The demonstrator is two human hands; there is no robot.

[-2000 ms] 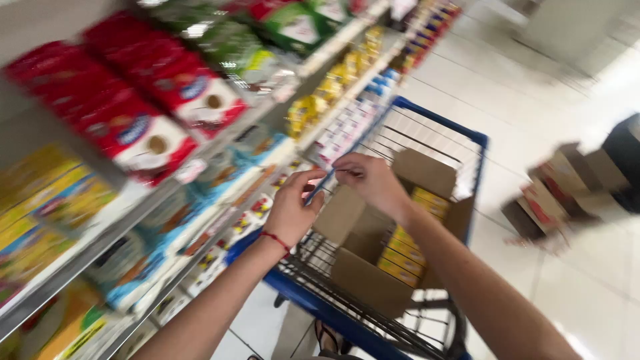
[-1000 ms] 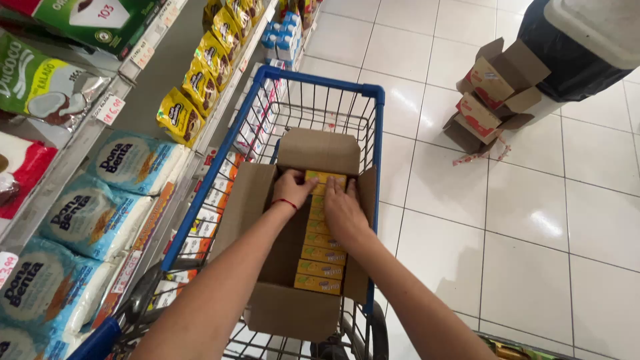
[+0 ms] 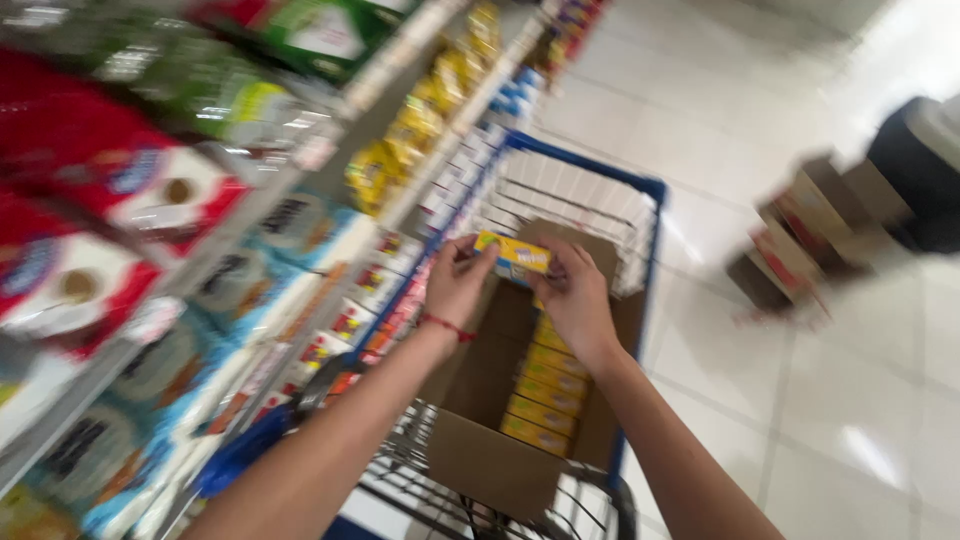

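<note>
A small yellow and blue carton [image 3: 513, 253] is held between my two hands above the open cardboard box. My left hand [image 3: 459, 281], with a red cord bracelet at the wrist, grips its left end. On its right end are the fingers of my right hand [image 3: 574, 296]. Below, the cardboard box [image 3: 495, 465] rests in a blue-rimmed wire shopping cart with its flaps spread. A row of yellow cartons [image 3: 546, 390] lines the right side inside the box; my right hand hides part of the row. The view is blurred.
Store shelves run along the left, with red and white packs [image 3: 176, 191], blue and white bags [image 3: 165, 360] and yellow packs [image 3: 420, 112]. The cart's blue rim [image 3: 592, 161] surrounds the box. Torn cardboard boxes [image 3: 802, 232] lie beside a dark bin [image 3: 919, 180] on the tiled floor.
One second ago both hands were down in the box at the row of cartons; now they are raised above it with one carton between them. The view has tilted and shifted toward the shelves.
</note>
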